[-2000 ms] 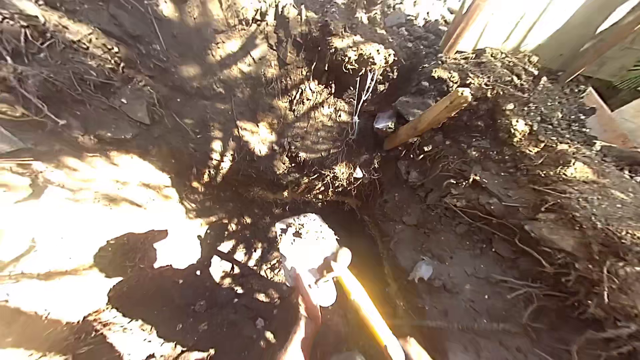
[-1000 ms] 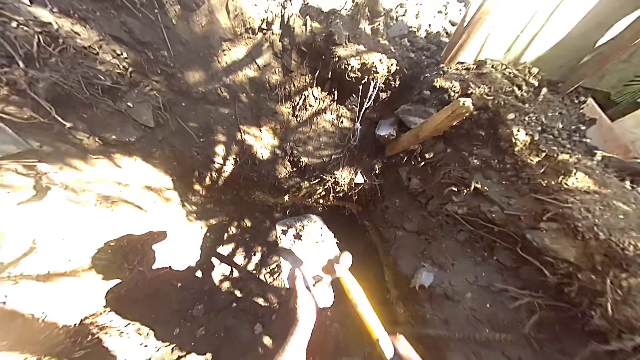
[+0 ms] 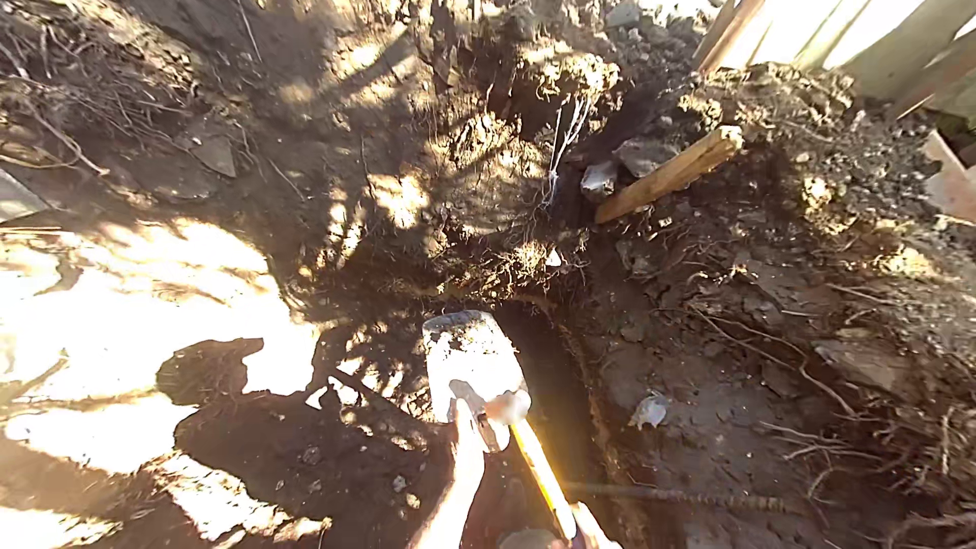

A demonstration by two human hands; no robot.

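A digging tool with a broad metal blade (image 3: 473, 351) and a yellow handle (image 3: 543, 476) is held over a dug-out trench. Soil clings to the blade, which is bright with glare. My left hand (image 3: 467, 431) is at the base of the blade, beside the pale end of the handle; glare hides how its fingers lie. Around the lower part of the handle, at the bottom edge, my right hand (image 3: 587, 526) is closed, partly cut off by the frame. Beyond the blade the dark trench (image 3: 534, 335) runs along the earth wall.
A wooden stake (image 3: 671, 175) leans from the soil beside a stone (image 3: 599, 180). Thin roots (image 3: 770, 351) stick out of the right bank. A pale stone (image 3: 650, 410) lies right of the trench. Wooden boards (image 3: 839, 38) stand at the upper right. A ridged bar (image 3: 686, 497) crosses low at the right.
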